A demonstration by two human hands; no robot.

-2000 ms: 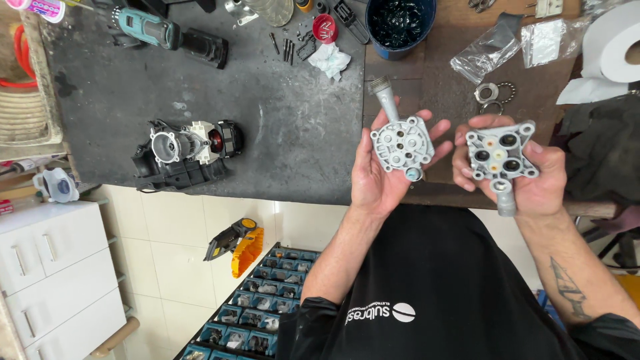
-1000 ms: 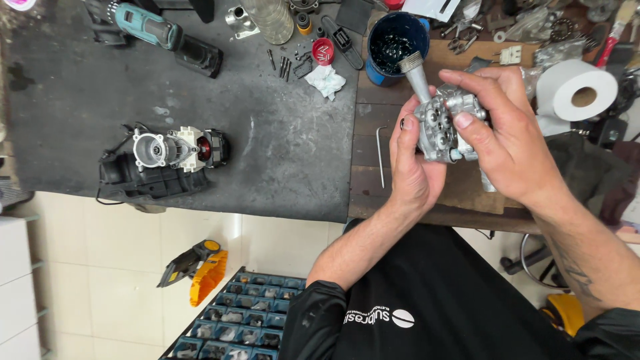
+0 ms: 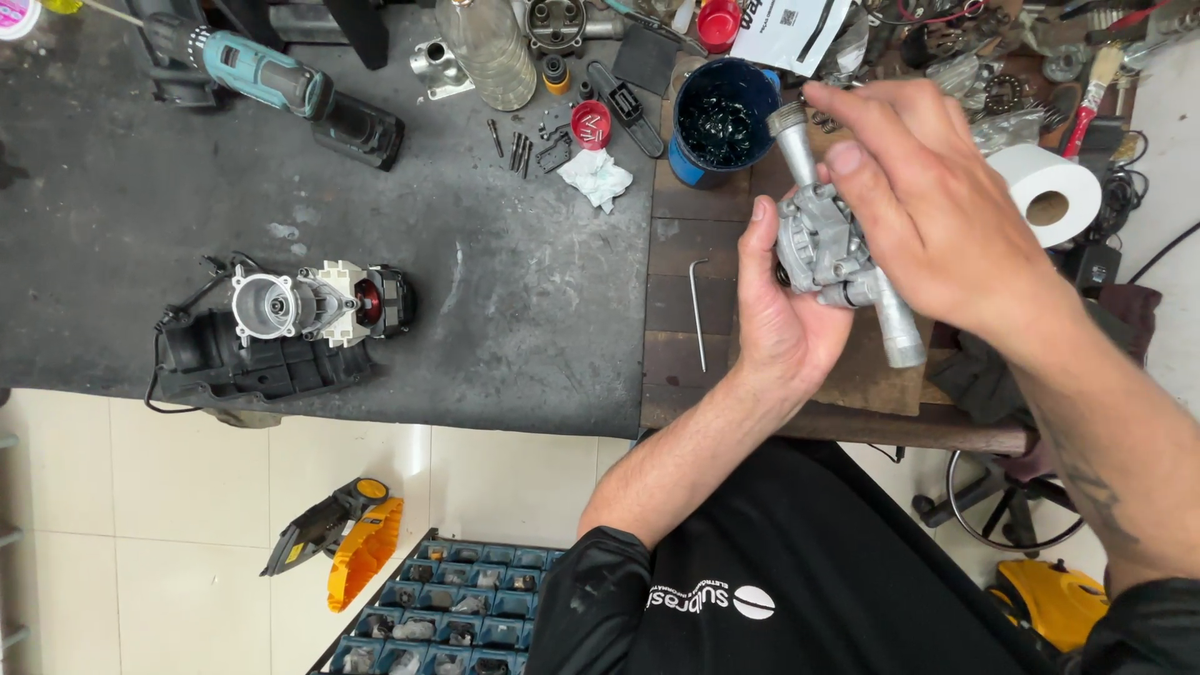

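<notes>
My left hand (image 3: 787,314) holds a cast-metal pump head assembly (image 3: 825,239) from below, its palm turned up. The two castings sit against each other, one threaded outlet pointing up by the blue tub and another pointing down. My right hand (image 3: 923,187) is spread over the assembly's upper right side, its thumb and fingers extended; whether the fingers touch the metal cannot be told. On the wooden bench part, left of my left hand, lies a hex key (image 3: 697,314). A blue tub of dark grease (image 3: 720,122) stands just above the assembly.
A motor unit with a round metal housing (image 3: 272,305) lies on the dark mat, partly over a black plastic cover (image 3: 253,361). A cordless drill (image 3: 272,75), drill bits (image 3: 520,152), a red cap with pins (image 3: 591,125) and a paper roll (image 3: 1050,195) surround the work area.
Two seconds ago each hand held a separate casting with its inner face showing; now the castings are together in my left hand. Since one second ago, my right hand's fingers have extended from around the assembly.
</notes>
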